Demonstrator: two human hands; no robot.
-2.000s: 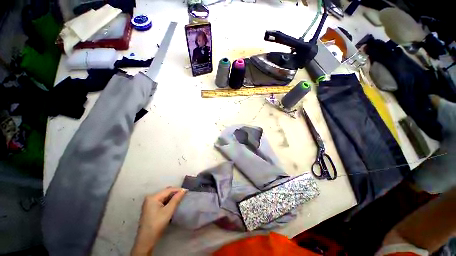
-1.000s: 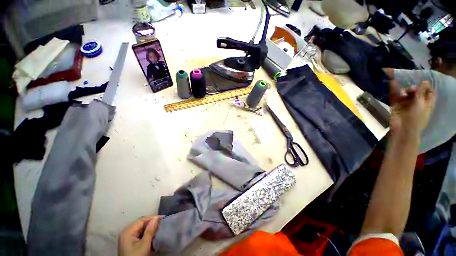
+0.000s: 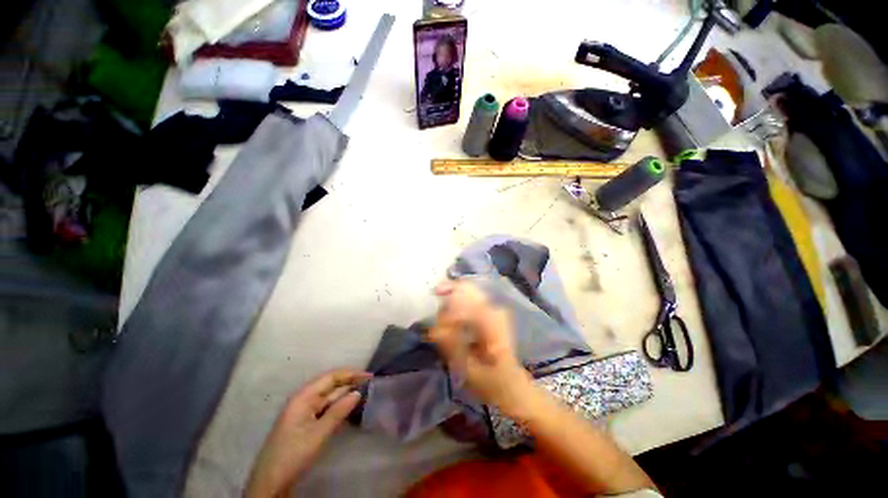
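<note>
A grey garment piece (image 3: pixel 409 399) lies bunched at the near edge of the table, with a darker grey fold at its left end. My left hand (image 3: pixel 316 418) pinches that end between thumb and fingers. My right hand (image 3: pixel 475 336) is blurred above the middle of the cloth; its fingers look drawn together, but I cannot tell what they hold. No needle or thread can be made out. A speckled padded board (image 3: pixel 594 389) lies on the cloth, partly hidden by my right forearm.
Shears (image 3: pixel 668 336) lie right of the cloth, beside a dark garment piece (image 3: pixel 755 292). Behind are a tilted grey cone (image 3: pixel 631 185), a yellow ruler (image 3: pixel 526 168), two upright cones, an iron (image 3: pixel 584 122) and a phone (image 3: pixel 439 78). A long grey piece (image 3: pixel 214 282) lies left.
My right hand has come back from far out at the right to above the cloth. My left hand still pinches the cloth end. The view has shifted, so the table things appear further right.
</note>
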